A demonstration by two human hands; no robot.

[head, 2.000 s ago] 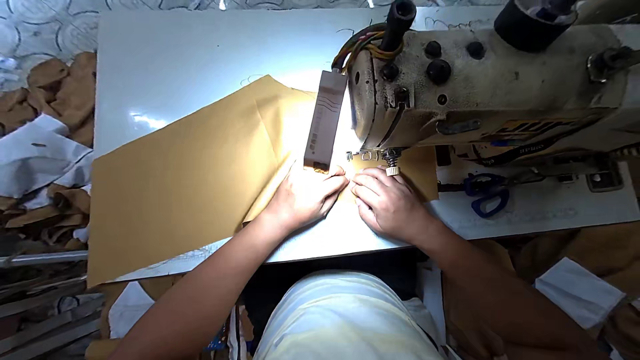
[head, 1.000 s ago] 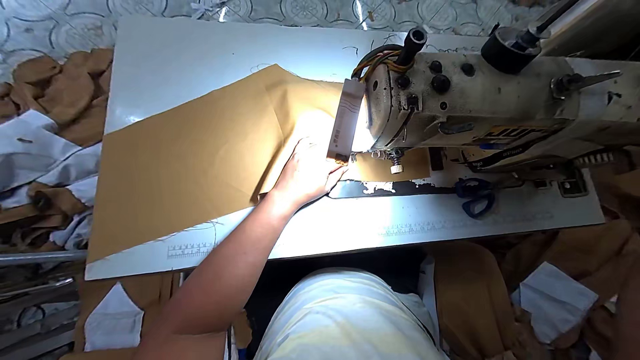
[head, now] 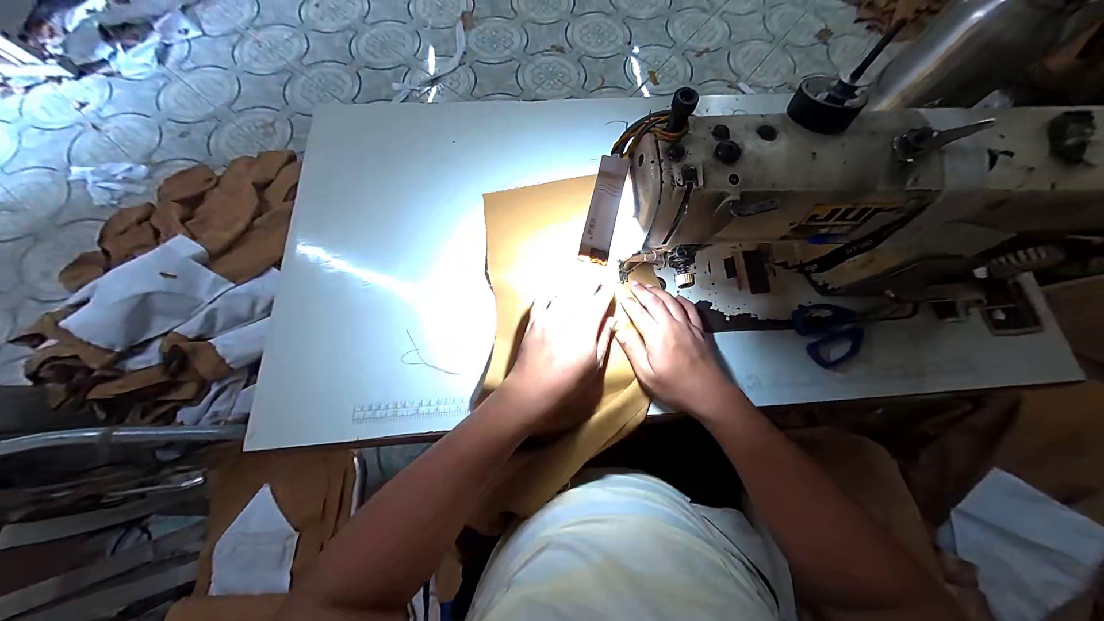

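A mustard-coloured fabric piece (head: 543, 216) lies on the white table under the head of an industrial sewing machine (head: 776, 181), and part of it hangs over the front edge. My left hand (head: 565, 336) presses on the fabric, left of the needle area, in bright lamp glare. Close beside it, my right hand (head: 666, 341) holds the fabric's right edge just in front of the presser foot, fingers bent over the cloth. A lamp strip (head: 604, 207) hangs at the machine's left end, above the fabric. The needle point is not clearly visible.
Blue-handled scissors (head: 830, 332) lie on the table right of my right hand. Loose thread (head: 427, 360) and a printed ruler scale (head: 405, 410) show on the tabletop (head: 379, 172). Brown and white cloth pieces (head: 198, 259) are heaped at the left, beside a metal rail (head: 121, 438).
The fabric, spread flat far to the left before, now lies turned, partly over the front edge. My right hand, out of sight one second ago, is back on the cloth. The view has shifted.
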